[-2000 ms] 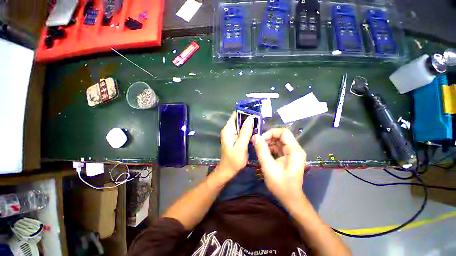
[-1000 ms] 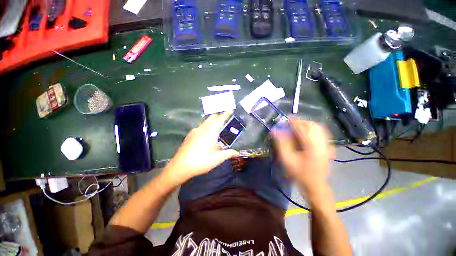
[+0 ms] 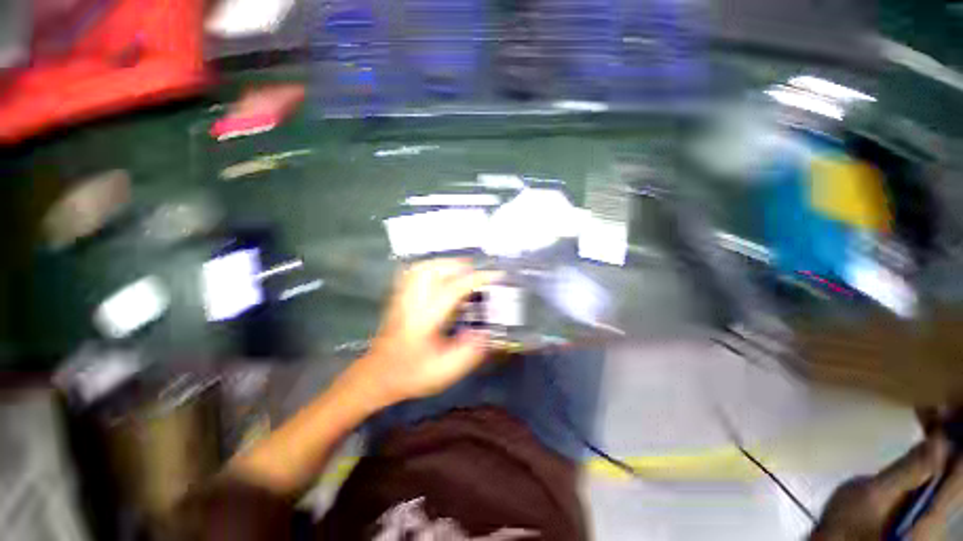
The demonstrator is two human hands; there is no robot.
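Observation:
The view is strongly blurred. My left hand (image 3: 428,333) is at the bench's front edge, its fingers around a small opened handset (image 3: 496,308) with a dark part and a pale part. A pale bluish smear (image 3: 579,296) lies just right of it; what it is cannot be told. My right hand is not clearly seen. A blurred brown, hand-like shape (image 3: 882,491) with a blue strip is cut off in the lower right corner; whose it is cannot be told.
White pieces (image 3: 444,229) lie behind my left hand. The phone tray (image 3: 507,53) is at the back, the red-orange tray (image 3: 116,63) back left, the smartphone (image 3: 253,301) left. The screwdriver (image 3: 697,248) and blue soldering station (image 3: 797,211) are right.
My right hand has left the middle of the bench, where it held the blue front housing. My left hand stays near the front edge with the handset. The view has become much more blurred.

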